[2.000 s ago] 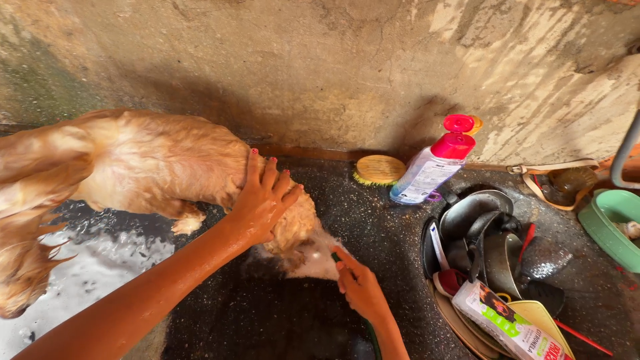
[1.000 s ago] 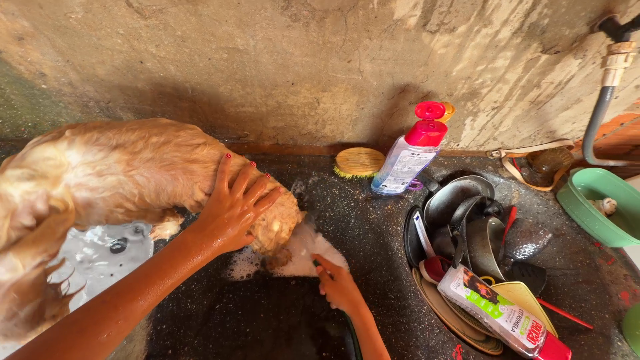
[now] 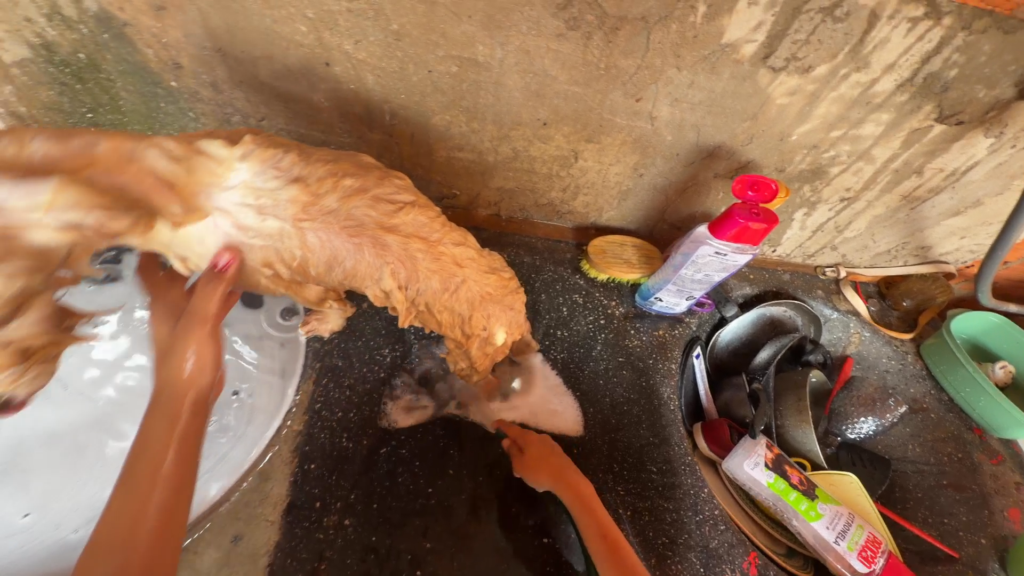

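A wet, golden-furred dog (image 3: 360, 216) stretches from the left edge over a white basin (image 3: 264, 384) to the dark speckled counter (image 3: 352, 488). My left hand (image 3: 192, 312) is against its underside, thumb with red nail up, other fingertips hidden behind fur. My right hand (image 3: 536, 456) is closed around the end of a green hose, mostly hidden by the hand and forearm. Water (image 3: 544, 400) fans out between that hand and the dog's right-hand end. One paw (image 3: 326, 318) rests at the basin's rim. The dog's left part is blurred.
Behind the hands, a wooden brush (image 3: 622, 258) lies by the wall beside an upright bottle with its red cap (image 3: 756, 190) flipped up. Pans (image 3: 760, 336) fill a round sink at right, with a red-capped bottle (image 3: 808, 504) on top. A green tub (image 3: 980, 360) and strap (image 3: 872, 316) lie farther right.
My left hand has moved left, from the top of the dog's right-hand end to its underside. My right hand remains near that end, with water still spraying.
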